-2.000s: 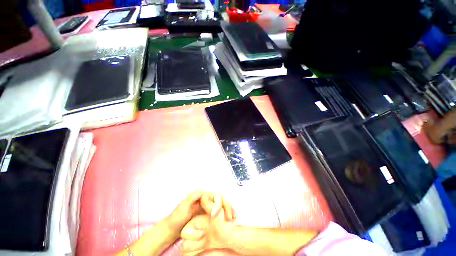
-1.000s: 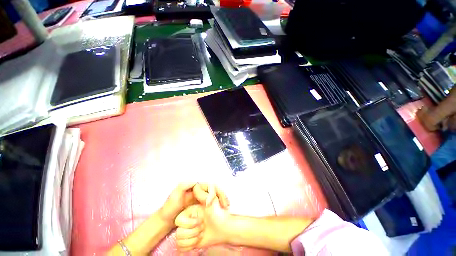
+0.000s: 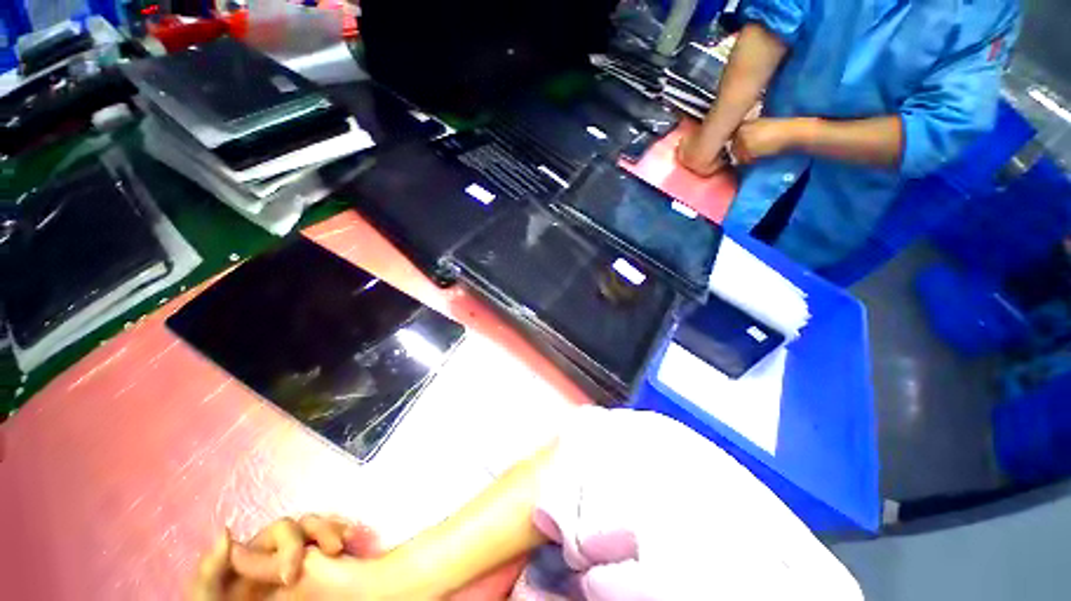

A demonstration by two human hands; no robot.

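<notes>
A glossy black panel (image 3: pixel 311 335) lies flat and alone on the pink mat, reflecting light. My right hand (image 3: pixel 323 573) rests on the mat in front of the panel, not touching it, with its fingers curled and holding no object. My left hand (image 3: pixel 217 569) shows only as a few blurred fingers against my right hand at the lower left. The rest of it is cut off or hidden, so its state is unclear.
Bagged dark units (image 3: pixel 576 294) are stacked right of the panel, beside a blue bin (image 3: pixel 828 452) holding white sheets and a labelled dark unit. A mixed stack (image 3: pixel 241 112) and another dark unit (image 3: pixel 82 252) lie on green mat. A person in blue (image 3: pixel 846 117) stands beyond.
The view has swung to the right, bringing in the blue bin and the person in blue. My hands now appear lower left, still together. The panel still lies on the mat.
</notes>
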